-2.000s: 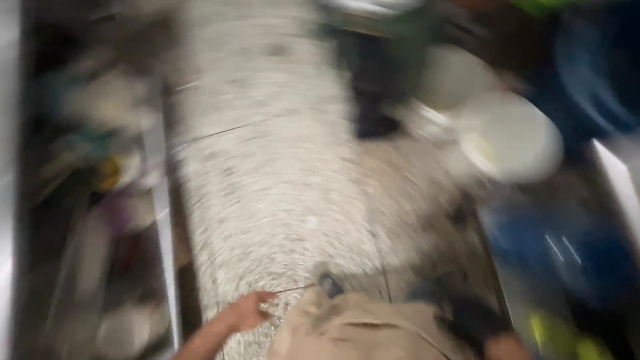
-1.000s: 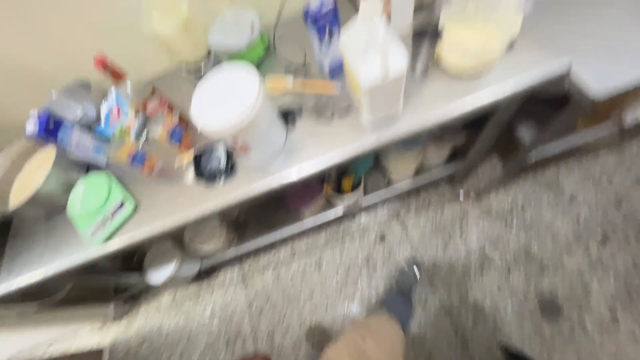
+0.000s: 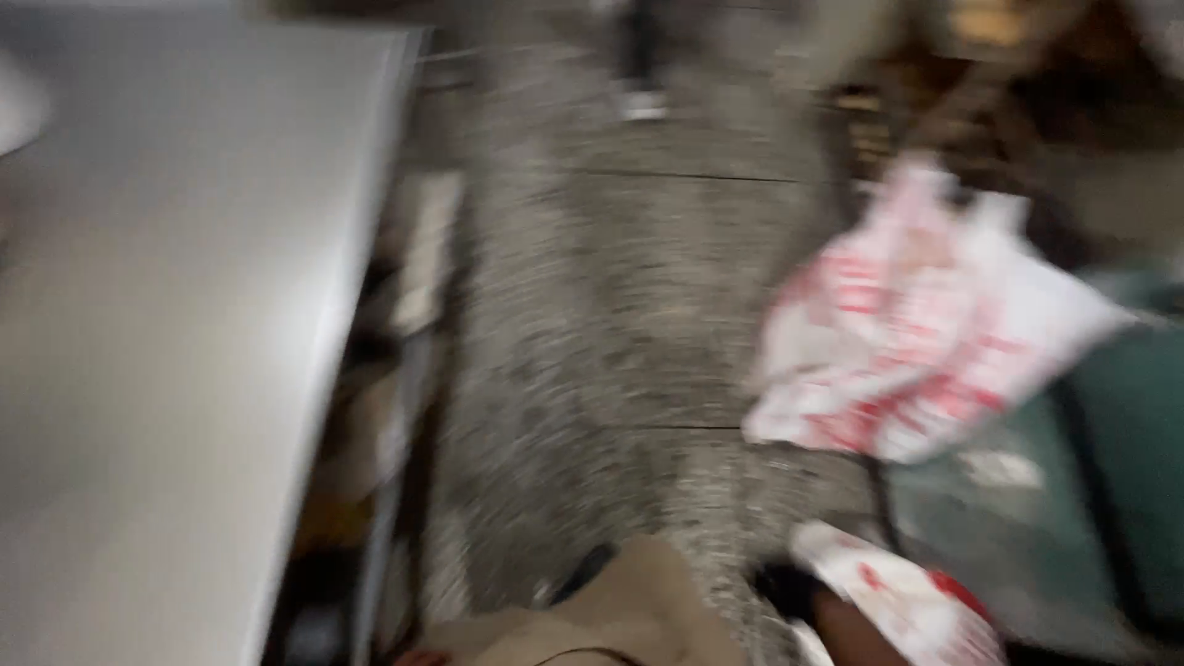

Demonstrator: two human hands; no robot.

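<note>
The view is heavily blurred. At the bottom edge, left of the beige clothing (image 3: pixel 638 610), only a sliver of my left hand (image 3: pixel 423 658) shows; its fingers cannot be made out. My right hand or forearm (image 3: pixel 853 631) enters at the lower right, against a white plastic bag with red print (image 3: pixel 911 592). Whether the fingers hold this bag cannot be told. A larger white bag with red print (image 3: pixel 925 324) rests farther up on the right, apart from both hands.
A metal worktop (image 3: pixel 176 351) runs along the left, with a shelf edge (image 3: pixel 393 481) below it. Speckled floor (image 3: pixel 601 305) lies between it and green surfaces (image 3: pixel 1008 527) at the right. A dark leg with a light-tipped shoe (image 3: pixel 640 79) stands at the top.
The view has swung widely from the cluttered counter to the aisle beside a metal worktop. The bags with red print have come into view at the right.
</note>
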